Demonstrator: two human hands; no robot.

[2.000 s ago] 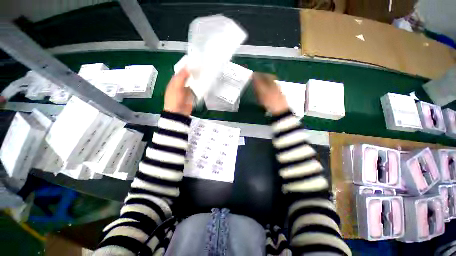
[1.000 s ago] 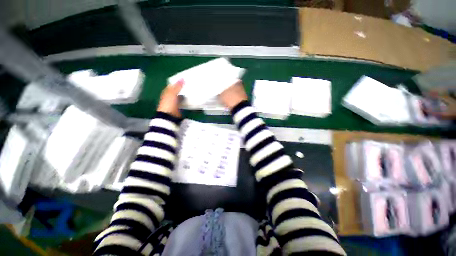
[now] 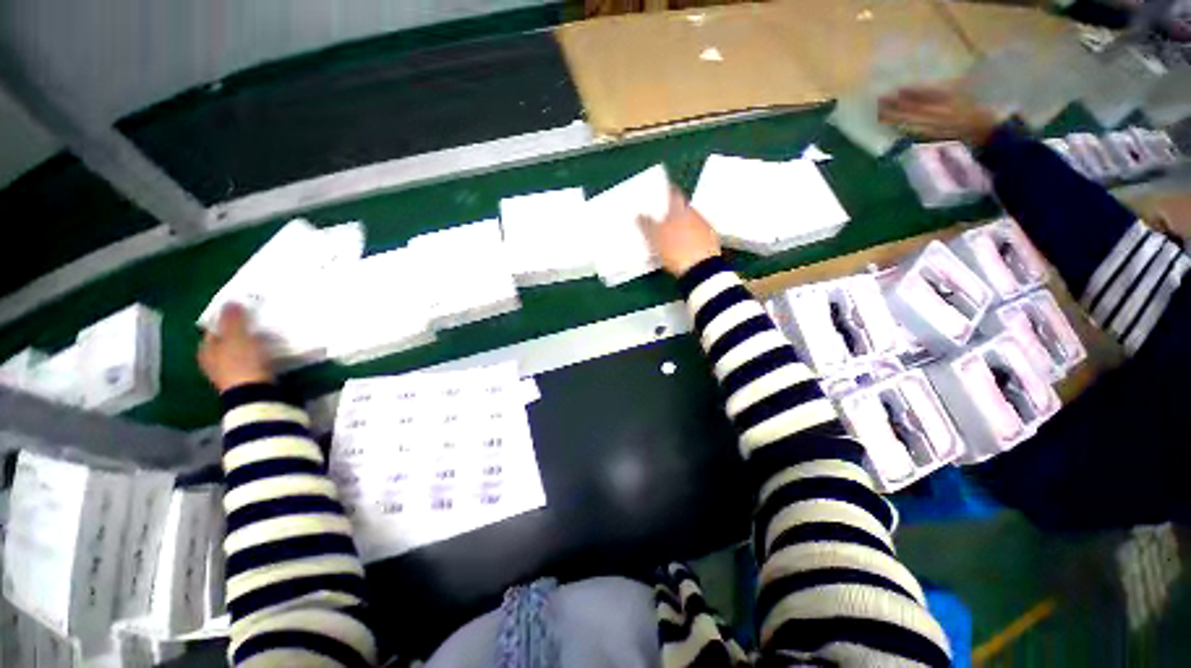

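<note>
White product boxes (image 3: 457, 272) stand in a row on the green conveyor belt. My left hand (image 3: 235, 350) holds the near left corner of a tilted white product box (image 3: 277, 281) at the row's left part. My right hand (image 3: 682, 235) is on the right edge of another white product box (image 3: 631, 225), its fingertips at the upper corner. Both hands are slightly blurred. A barcode label sheet (image 3: 438, 450) with rows of small dark prints lies on the black worktop between my forearms.
More white boxes (image 3: 771, 202) lie right of my right hand. Pink window packs (image 3: 901, 424) sit on cardboard at right. Large white cartons (image 3: 79, 542) lean at left. Another person's arm (image 3: 1084, 248) reaches over the belt at right. Brown cardboard (image 3: 705, 72) lies beyond the belt.
The view has turned to the right. My hands, together on a white pack before, are now wide apart along the box row. Another person's arm has come in at right.
</note>
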